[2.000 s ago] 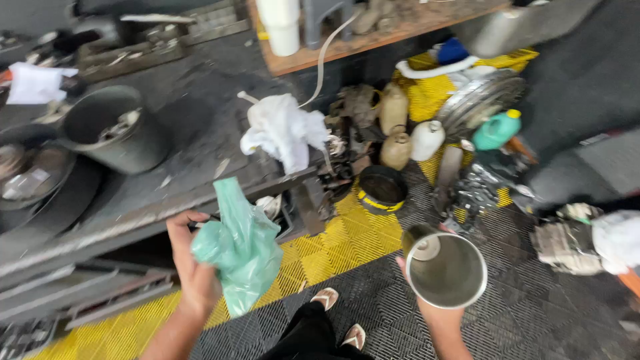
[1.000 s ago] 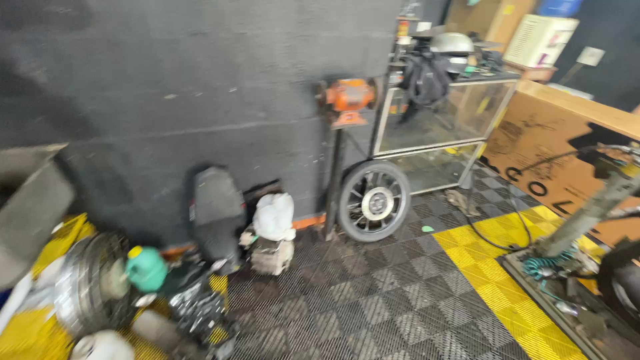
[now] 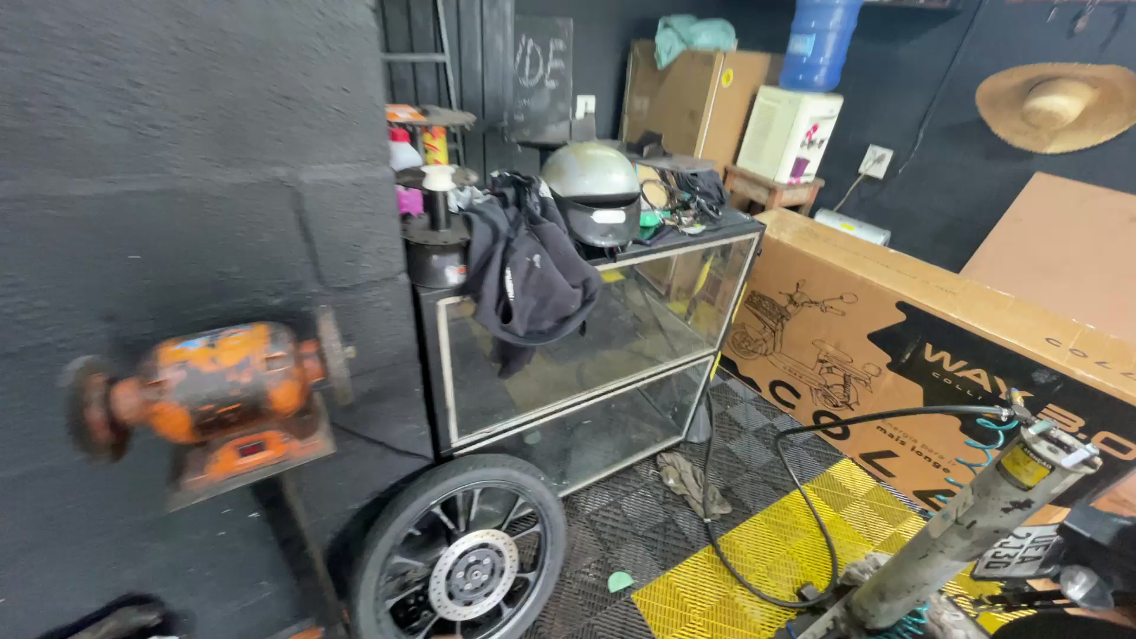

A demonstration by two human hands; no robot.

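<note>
Neither my left hand nor my right hand can be made out in the head view now, so what they hold is hidden. Nearest at the left stands an orange bench grinder [image 3: 226, 377] on a metal post. Below it, a motorcycle wheel [image 3: 470, 568] with a brake disc leans by a glass display case [image 3: 577, 355]. On the case lie a dark cloth garment [image 3: 532, 275], hanging over its front, and a silver helmet [image 3: 593, 191] beside coiled cables.
A large printed cardboard box [image 3: 825, 346] stands behind a worn metal cylinder [image 3: 958, 532] with a black hose [image 3: 785, 515]. A grey rag [image 3: 692, 484] lies on the tiled floor. Farther back are a water dispenser [image 3: 790, 138] and a straw hat [image 3: 1056, 106] on the wall.
The view has swung far to the right, from the workbench to the grinder and display case. Two seconds ago my left hand held a green plastic bag and my right a metal cup; both have left view.
</note>
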